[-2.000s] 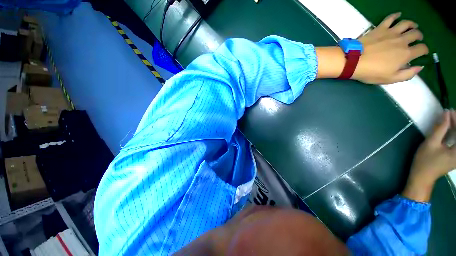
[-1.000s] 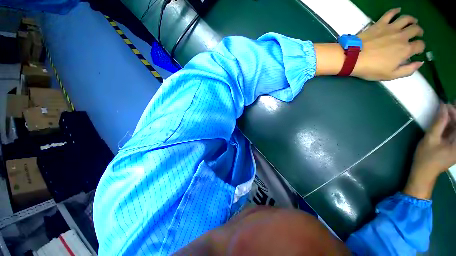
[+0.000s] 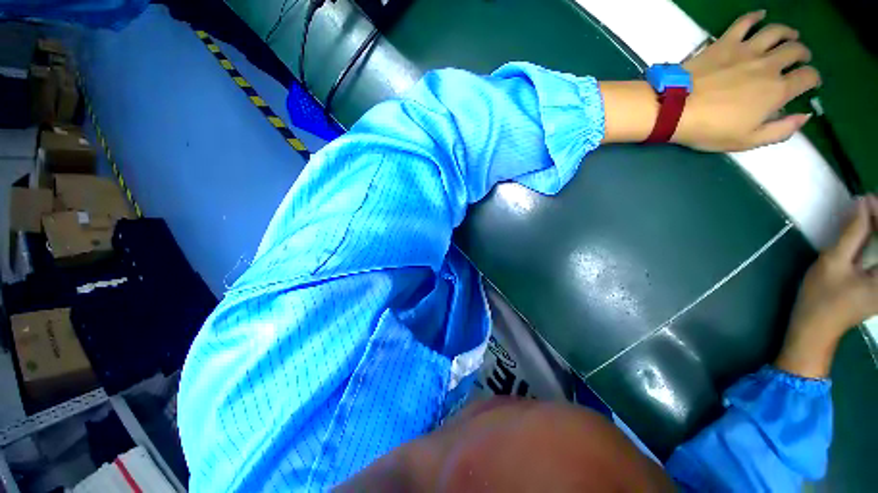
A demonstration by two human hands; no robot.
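My left hand (image 3: 749, 85), bare, with a dark red wrist band and blue block, lies palm down across the white rail (image 3: 785, 171). Its fingers are spread over the green belt, and no item shows in it. My right hand (image 3: 836, 289) is at the right edge, bent at the fingers and partly cut off. A thin dark strip or tool (image 3: 836, 146) with a pale tip runs over the belt towards my right fingertips. Whether they grip it is unclear. What lies between the right fingers is blurred and cut off.
The dark green bench mat (image 3: 616, 260) has a thin pale seam. Dark cords (image 3: 351, 67) lie at its upper left. A large blue sleeve (image 3: 385, 193) fills the middle, with blurred skin at the bottom. Cartons (image 3: 82, 231) and yellow-black floor tape (image 3: 252, 94) are at left.
The pale tip of the dark strip has shifted left, and my right hand has moved slightly. My left hand stays spread, a little higher in view. The whole view has shifted slightly.
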